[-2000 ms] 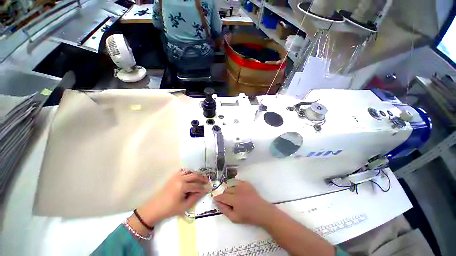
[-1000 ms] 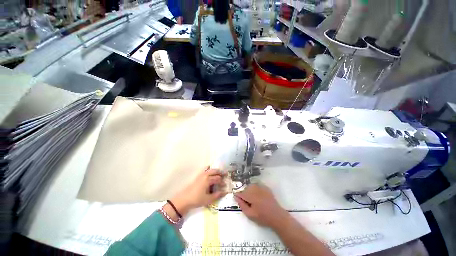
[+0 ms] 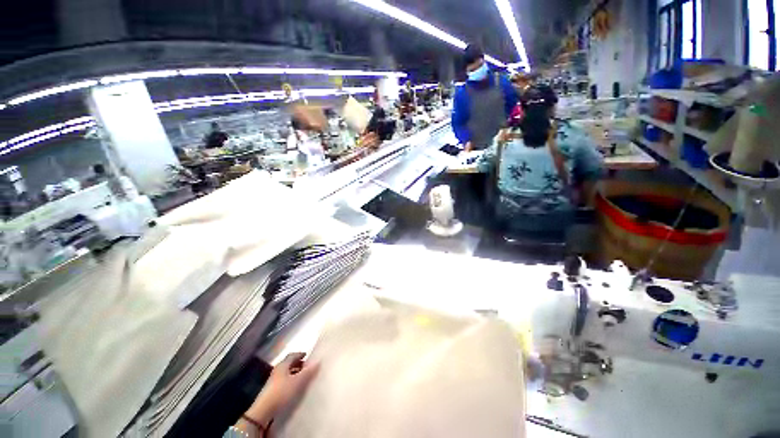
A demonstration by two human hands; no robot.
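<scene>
A beige panel (image 3: 410, 368) lies on the white machine table, left of the sewing machine's needle area (image 3: 569, 364). A small yellow mark (image 3: 423, 320) shows near its far edge. My left hand (image 3: 289, 385) is at the panel's left edge, with the fingers on or around that edge; the fingertips are partly hidden, so the exact hold is unclear. My right hand is not in view. The white machine head (image 3: 718, 359) with blue lettering is at the right.
A fanned stack of panels (image 3: 248, 299) with dark edges stands left of my hand. Behind the table are a small white fan (image 3: 442, 210), a seated person (image 3: 534, 171), a standing person (image 3: 486, 107) and a bin with a red rim (image 3: 663, 231). A thread cone (image 3: 753, 141) is at far right.
The view has swung up and left. My left hand has left the needle area for the panel's left edge. The panel has shifted nearer to me. My right hand has gone out of view.
</scene>
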